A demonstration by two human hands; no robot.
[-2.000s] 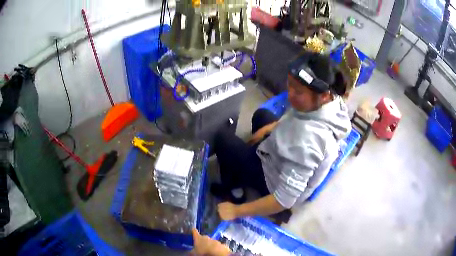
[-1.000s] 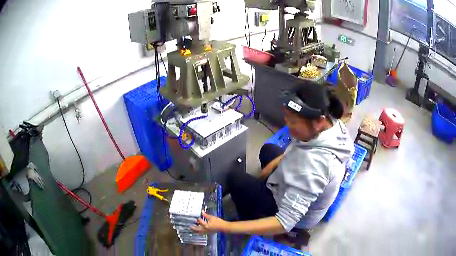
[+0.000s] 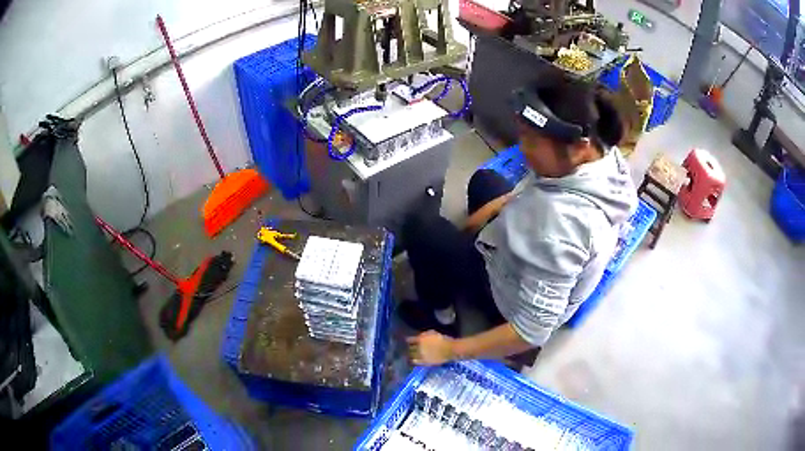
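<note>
Neither of my hands is in the picture. A blue crate (image 3: 609, 433) at the bottom centre holds silver-grey cast parts (image 3: 477, 427) in rows, cut off by the lower edge. Behind it to the left, a stack of flat silver-grey parts (image 3: 329, 286) stands on a worn dark board (image 3: 274, 330) over a low blue crate. A yellow air blow gun (image 3: 276, 236) lies at the board's far left corner. A part (image 3: 397, 123) sits on the fixture under the grey-green machine head (image 3: 379, 57), with blue coiled hoses beside it.
A seated person in a grey hoodie (image 3: 556, 238) is right of the board, one hand (image 3: 430, 348) near the crate's far edge. Another blue crate (image 3: 150, 410) is bottom left, beside green machinery (image 3: 93, 282). A broom (image 3: 185, 295), orange dustpan (image 3: 234, 201), wooden stool (image 3: 662, 181) and red stool (image 3: 703, 185) stand around.
The view has shifted. A hand at the bottom edge two seconds ago is gone. The seated person's hand, on the stack one second ago, is now off it, near the parts crate.
</note>
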